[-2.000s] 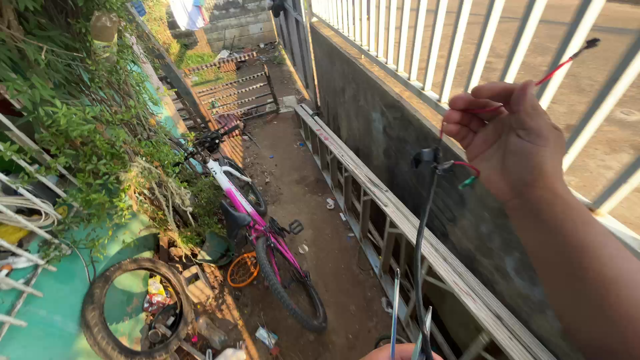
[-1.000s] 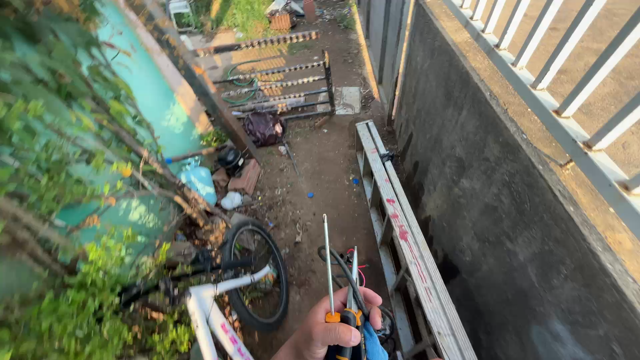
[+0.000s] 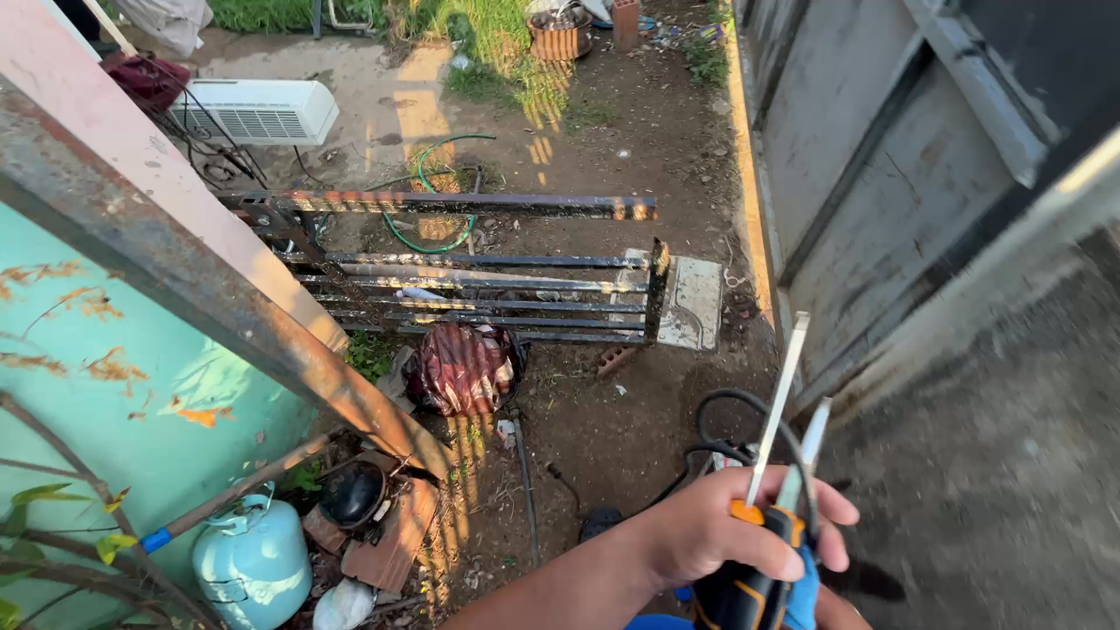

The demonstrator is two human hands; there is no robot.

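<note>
My left hand point(image 3: 744, 534) is closed around a flat-blade screwdriver point(image 3: 779, 407), whose long shaft points up, and a second tool with a tapered metal tip point(image 3: 814, 437). Orange and black handles show below the fingers. A black cable point(image 3: 731, 394) loops behind the tools and passes by the fingers. Blue material point(image 3: 802, 591) lies against the handles; what it belongs to is unclear. A patch of skin shows at the bottom edge beside it, too cropped to tell whether it is my right hand.
A metal gate frame point(image 3: 525, 284) lies across the path, with a dark plastic bag point(image 3: 464, 367) before it. A rusty beam point(image 3: 219, 289) slants on the left above a light-blue gas cylinder point(image 3: 252, 560). Metal panels point(image 3: 849, 157) and a dark wall point(image 3: 980, 437) border the right side.
The view has moved along the path towards the metal frame. My right hand, raised with a red wire two seconds ago, no longer shows there. My left hand still holds the tools.
</note>
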